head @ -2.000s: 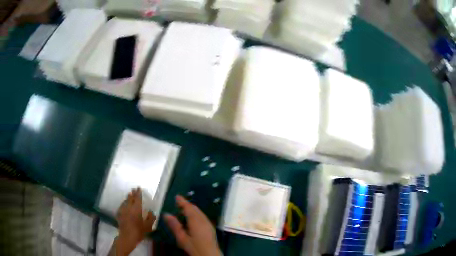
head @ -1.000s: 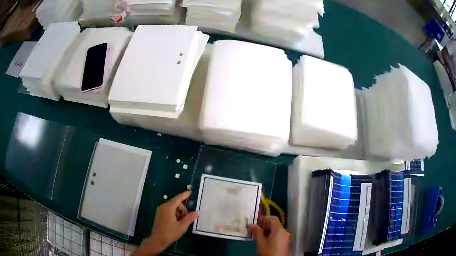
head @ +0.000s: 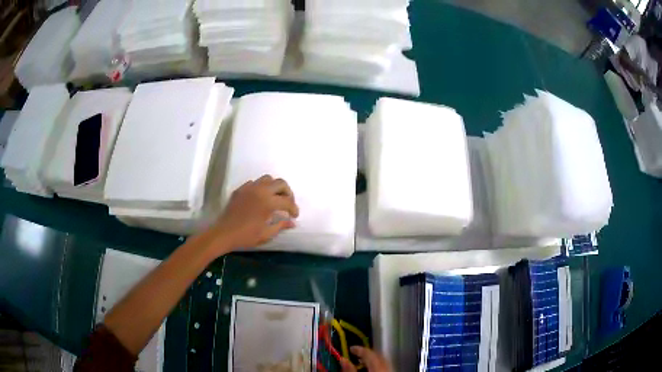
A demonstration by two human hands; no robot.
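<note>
My left hand (head: 263, 211) reaches across and rests, fingers bent, on the front part of the thick white EVA film pile (head: 297, 145) at table centre. Whether it pinches a sheet cannot be told. My right hand (head: 369, 359) is at the bottom edge, mostly cut off, beside the yellow and red scissors loops (head: 350, 336); its hold cannot be told. The pale square alignment template (head: 274, 336) lies left of the scissors, under a larger clear sheet (head: 247, 280), its lower edge out of view.
Cell string stacks (head: 456, 320) stand on a white slab (head: 386, 305) at right. White piles fill the middle and back. A phone (head: 88, 149) lies on one. Backsheet-like white sheet (head: 120, 280) lies front left, partly behind my left arm. Small white chips (head: 209, 296) are scattered beside it.
My left hand has moved from the template's left side up onto the film pile. My right hand has dropped to the bottom edge. The view has shifted, so the table things sit lower and further left.
</note>
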